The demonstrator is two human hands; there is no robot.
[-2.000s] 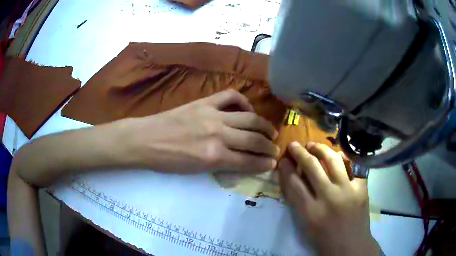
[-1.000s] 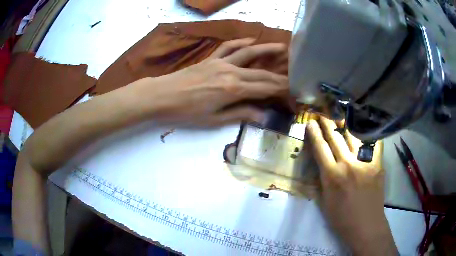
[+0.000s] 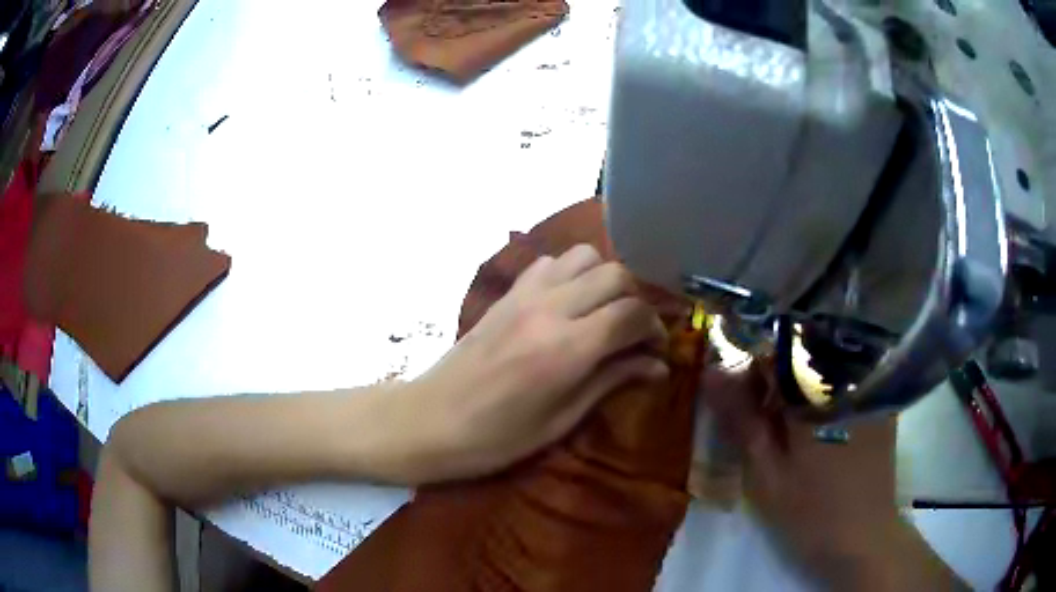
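Note:
The rust-brown gathered panel (image 3: 591,497) runs from behind the needle area down over the table's front edge, its folds showing below my left hand. My left hand (image 3: 567,347) lies on the panel left of the needle, fingers bent and pressed on the cloth. My right hand (image 3: 787,451) is blurred and dim, right of the panel and below the machine head; its fingers are partly hidden, and I cannot tell whether they hold cloth. The yellow piece at the presser foot (image 3: 699,317) is lit beside the panel. The sewing machine head (image 3: 718,150) hides part of the needle area.
A spare rust-brown cut piece (image 3: 127,278) lies at the left. Crumpled rust-brown cloth (image 3: 469,35) lies at the back. Red-handled snips (image 3: 990,416) lie at the right. The printed scale (image 3: 301,520) shows at the front edge. Coloured fabrics hang at far left.
The gathered panel has swung from the back left toward the front and now covers the needle plate's left side. My left hand has moved down with it. My right hand has darkened and blurred.

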